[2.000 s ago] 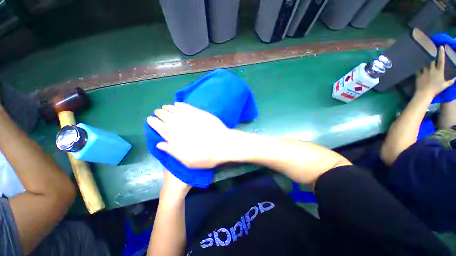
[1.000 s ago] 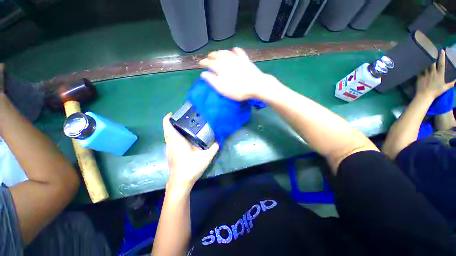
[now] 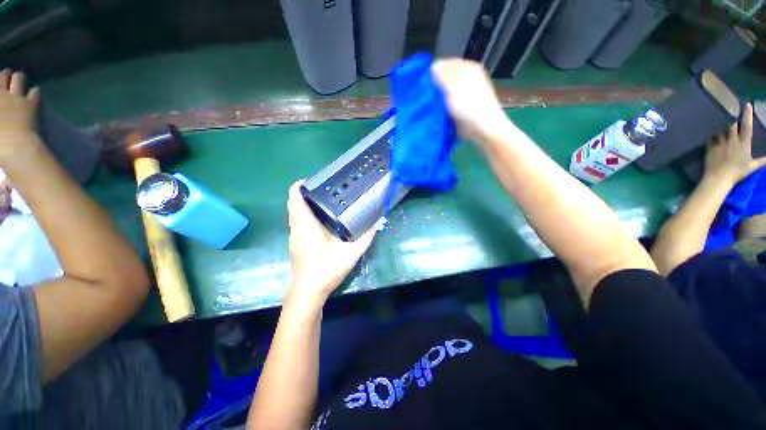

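A grey speaker unit (image 3: 357, 180) lies tilted over the bench, its dark panel with small holes facing up and its black end cap toward me. My left hand (image 3: 317, 248) holds it around the near end. My right hand (image 3: 470, 97) grips a bright blue cloth (image 3: 422, 126), which hangs over the far end of the unit and hides it. Whether the cloth presses on the unit is unclear.
A light-blue bottle (image 3: 204, 212) and a mallet (image 3: 168, 269) lie at left, a white bottle (image 3: 606, 153) at right. Several grey units (image 3: 323, 42) stand behind the brown strip (image 3: 252, 113). Neighbours' arms (image 3: 92, 252) show at both sides (image 3: 697, 197).
The blue cloth first covered the unit. It has moved up and right with my right hand, uncovering the panel. The left neighbour's hand has come into view at the upper left.
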